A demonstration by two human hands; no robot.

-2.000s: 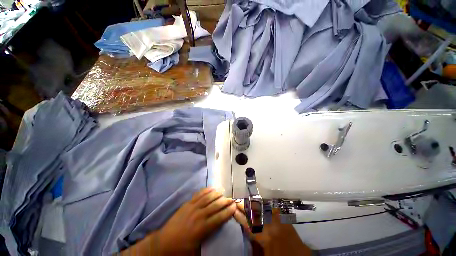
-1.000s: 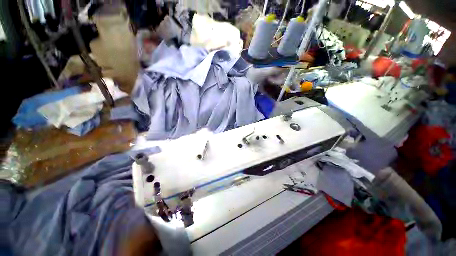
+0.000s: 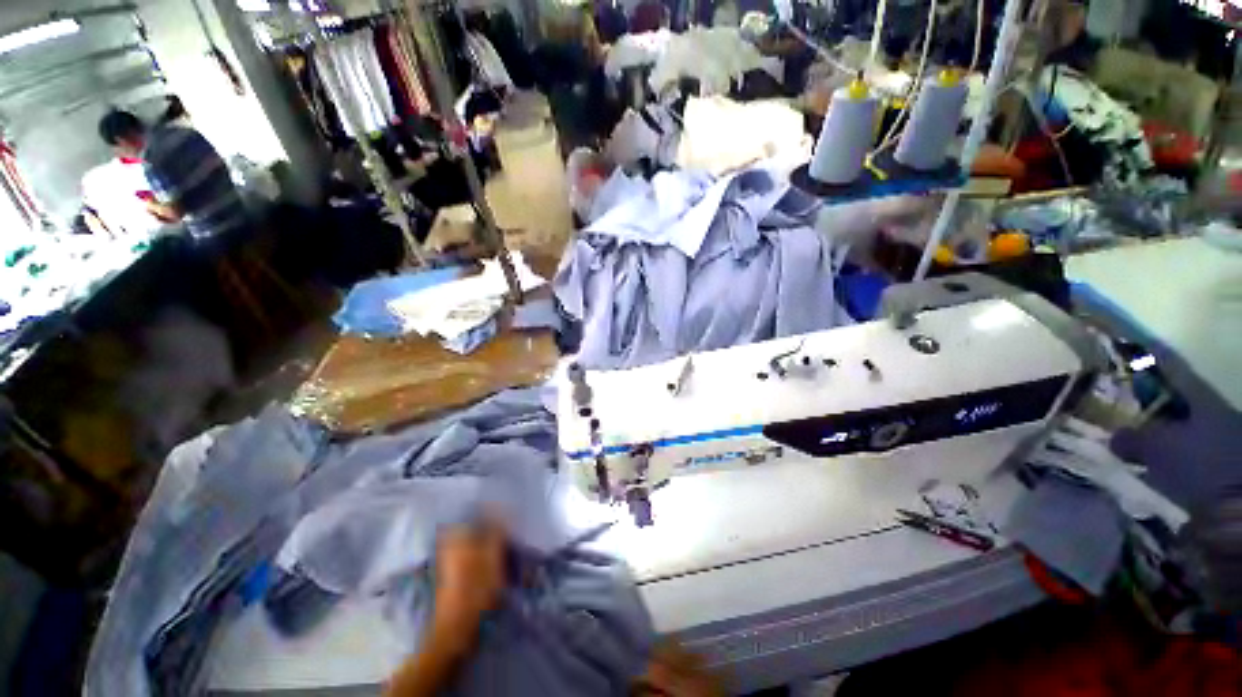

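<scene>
The blue-grey garment [image 3: 559, 613] lies bunched on the table left of and in front of the needle area. My left hand [image 3: 470, 572] is blurred and closed on the garment's cloth. My right hand [image 3: 681, 674] is at the bottom edge, partly cut off and blurred, beside the cloth; its fingers cannot be made out. The white sewing machine [image 3: 817, 395] stands to the right, its presser foot area [image 3: 638, 507] brightly lit.
A stack of cut pieces [image 3: 177, 545] lies far left. Red-handled snips [image 3: 947, 531] lie right of the needle. A draped garment heap [image 3: 695, 279], a wrapped brown board [image 3: 429, 381] and thread cones [image 3: 845, 130] are behind. A person [image 3: 191, 170] stands far left.
The view has swung left and lifted. The garment, earlier spread left of the needle with both hands at the presser foot, is now bunched in front, and both hands are away from the needle.
</scene>
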